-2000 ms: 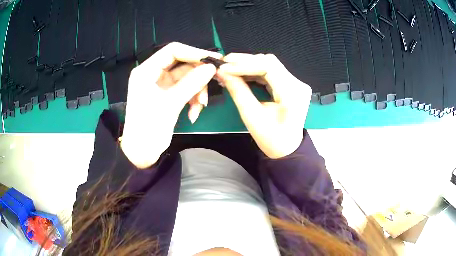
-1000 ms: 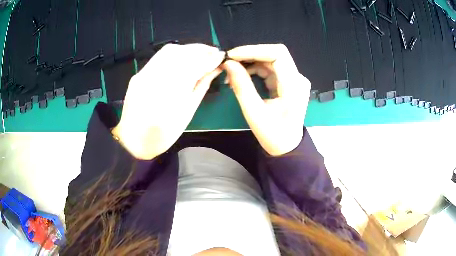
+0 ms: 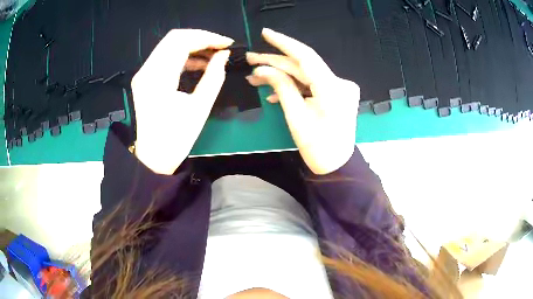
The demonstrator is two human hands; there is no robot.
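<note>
Black flat ribbon cables (image 3: pixel 327 35) lie side by side on the green mat (image 3: pixel 274 131), their grey end connectors (image 3: pixel 381 107) in a stepped row near the mat's front edge. My left hand (image 3: pixel 175 96) is raised over them, thumb and forefinger pinched on a small dark piece (image 3: pixel 236 55), blurred against the cables. My right hand (image 3: pixel 310 99) is just right of it, fingers apart, its fingertips close to the piece; I see nothing held in it. The exact shape of the piece cannot be told.
Loose slim black clips (image 3: pixel 470 38) lie on the cables at the back right, more clips (image 3: pixel 105 77) at the left. A blue bin (image 3: pixel 29 256) with a red item (image 3: pixel 57 282) is at the lower left. An open cardboard box (image 3: pixel 474 257) is at the lower right.
My hands were together on a small dark piece; now they are apart and slightly farther forward. My right fingers have opened. The view has shifted slightly.
</note>
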